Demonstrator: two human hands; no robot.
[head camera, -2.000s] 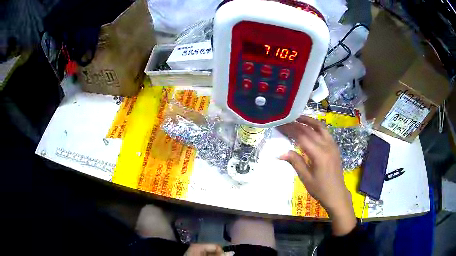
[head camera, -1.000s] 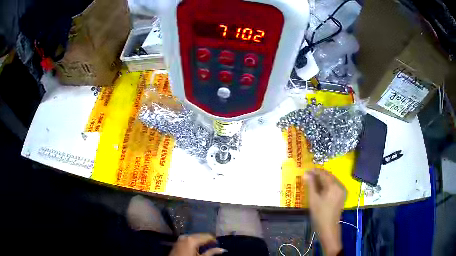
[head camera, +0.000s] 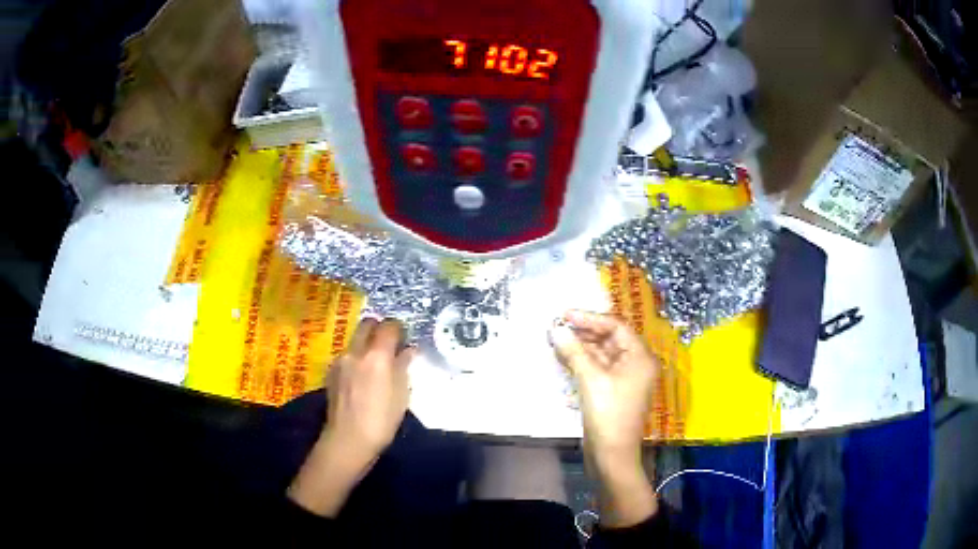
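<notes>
The white machine head (head camera: 469, 129) with its red-bordered panel shows 7102. Its round lower die (head camera: 465, 330) sits below on the bench. My left hand (head camera: 372, 375) is at the near edge of the left pile of silver parts (head camera: 359, 263), fingertips bent down; whether it holds a part is hidden. My right hand (head camera: 606, 365) is right of the die, thumb and index finger pinched on a tiny pale piece, perhaps a button part, too small to tell. The right pile of silver parts (head camera: 692, 268) lies behind it.
A dark phone (head camera: 793, 311) with a white cable lies at the right, beside black snips (head camera: 841, 324). A labelled cardboard box (head camera: 858, 188) stands at the back right, a brown bag or box (head camera: 177, 97) at the back left, and a parts tray (head camera: 281, 123) behind the left pile.
My left hand has risen from my lap to the left pile. My right hand has moved from the bench's front edge left towards the die. The view has shifted slightly.
</notes>
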